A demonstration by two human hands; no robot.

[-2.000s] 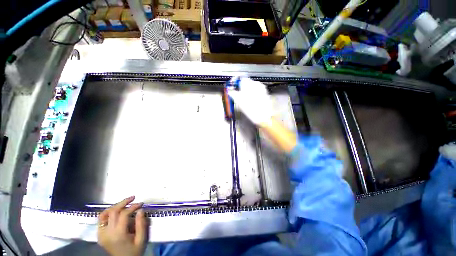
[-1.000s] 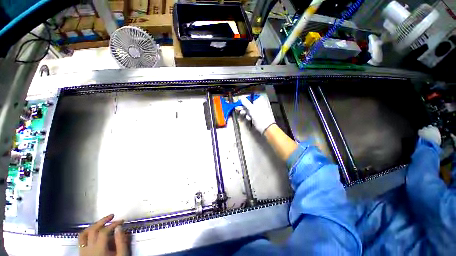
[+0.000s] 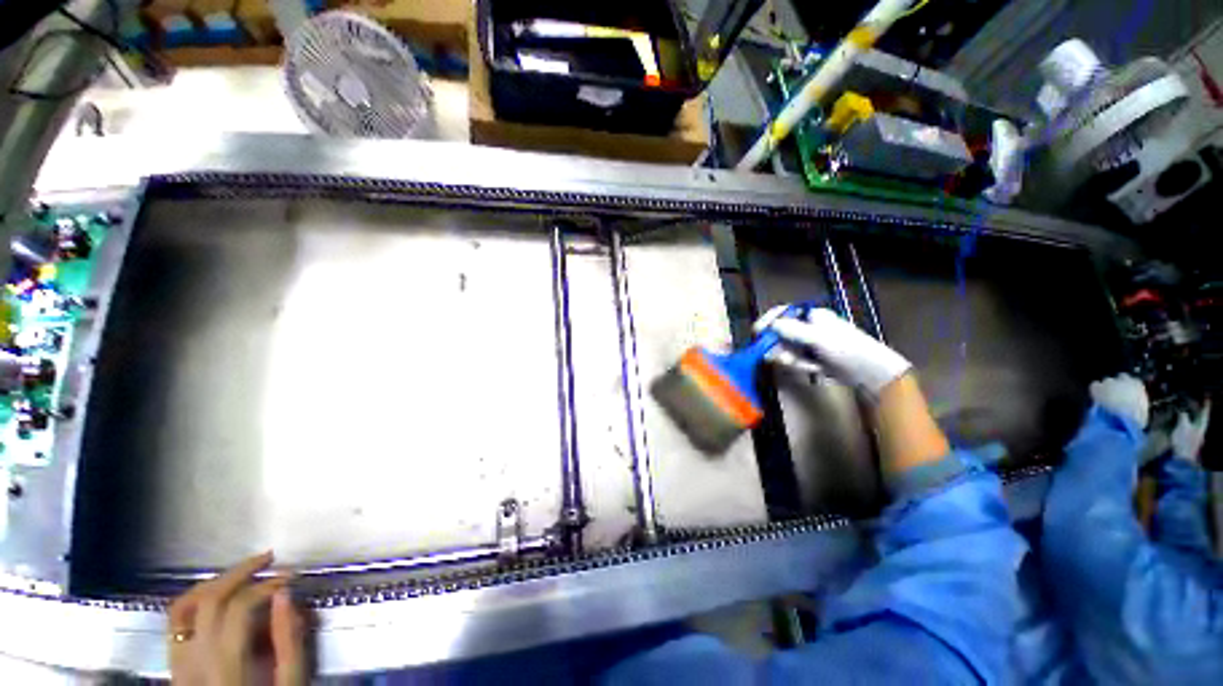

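My right hand, in a white knit glove, is shut on the blue handle of a brush. The brush has an orange band and wide dark bristles that point down-left, over the pale metal conveyor bed, right of the paired cross shafts. I cannot tell if the bristles touch the bed. My left hand is bare, with a ring, and rests at the near rail at lower left, fingers apart, cut off by the bottom edge. It holds nothing that I can see.
Chain rails run along both long sides. A green circuit board lies at the left end. Behind the line stand a white fan, a black bin and another board. At right are a coworker's blue sleeves and gloved hands.
The brush in my right hand has moved right and nearer, off the cross shafts, and its bristles now show fully. My left hand stays at the near rail. The view has shifted slightly.
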